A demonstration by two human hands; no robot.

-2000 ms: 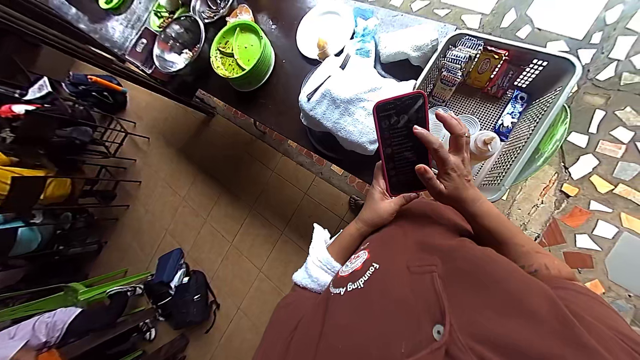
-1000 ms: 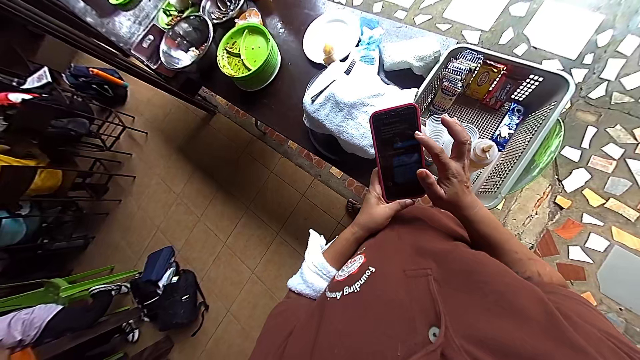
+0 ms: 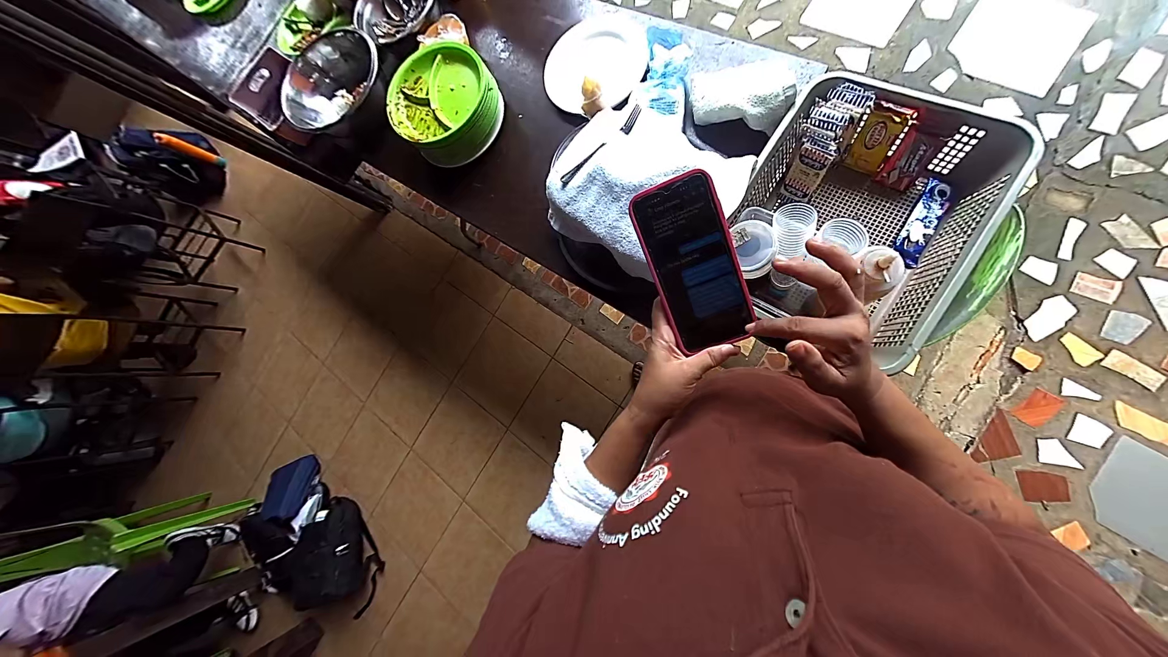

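Note:
My left hand (image 3: 677,370) holds the lower end of a smartphone in a red case (image 3: 692,260), its dark screen facing up. At the phone's lower right edge is my right hand (image 3: 826,324), its fingers apart and one fingertip at the case's corner; it holds nothing. A white cloth is wrapped at my left wrist. Beyond the phone, a white towel (image 3: 607,196) covers something round on the dark table, with a fork (image 3: 630,119) and a knife or similar utensil (image 3: 582,165) lying on it. To the right, a grey plastic basket (image 3: 1027,164) holds clear plastic cups, packets and a bottle.
Green plates in a stack (image 3: 456,91), a steel bowl (image 3: 328,80) and a white plate (image 3: 570,68) stand on the table. Below left are metal racks with bags, a black backpack (image 3: 333,557) on the tiled floor and a person's legs (image 3: 182,570). Stone mosaic lies at right.
My right index finger has moved from over the phone's upper right side down to its lower right corner. The screen shows different content than two seconds ago. My left hand still holds the phone.

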